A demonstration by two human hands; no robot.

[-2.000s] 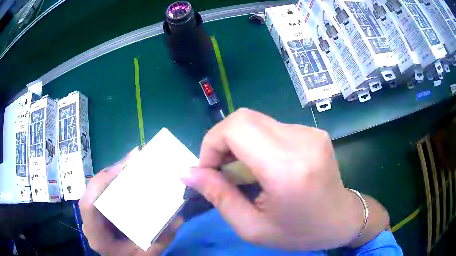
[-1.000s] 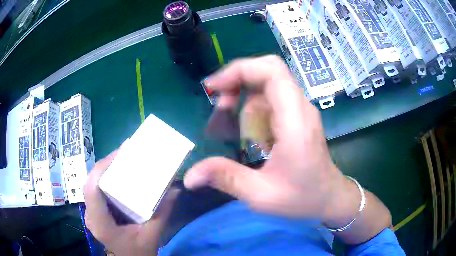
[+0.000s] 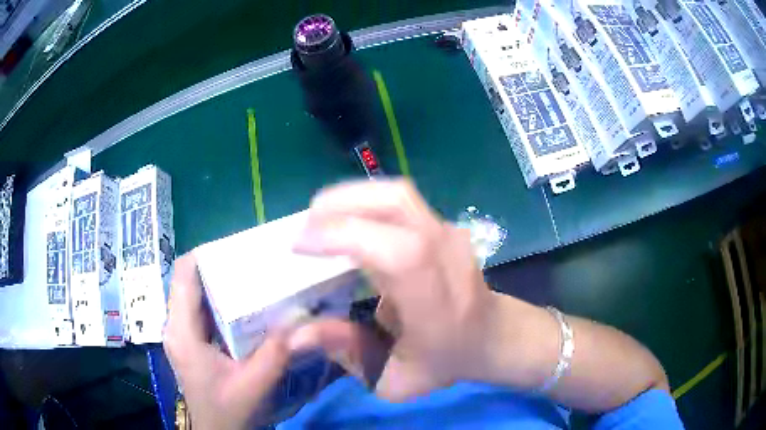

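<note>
A retail box (image 3: 273,267) is held above the blue-clothed lap, its plain white end facing up towards me. My left hand (image 3: 220,357) grips it from the left and below. My right hand (image 3: 403,269) is blurred, with its fingers over the box's right end and its thumb below at the near side. Part of the box's printed side shows between the hands. I cannot tell whether a blade is in the right hand; the inside of the fist is hidden.
A black hot air gun (image 3: 332,88) with a red switch lies between yellow-green tape lines (image 3: 255,168). Crumpled sticker waste (image 3: 482,233) lies near the bench edge. Box groups stand at right (image 3: 529,105) and left (image 3: 144,252). A slatted wooden thing (image 3: 743,311) is far right.
My right hand has come back from beside the box onto its right end. The box has turned and a printed side shows. The sticker waste is now uncovered. The view has shifted slightly.
</note>
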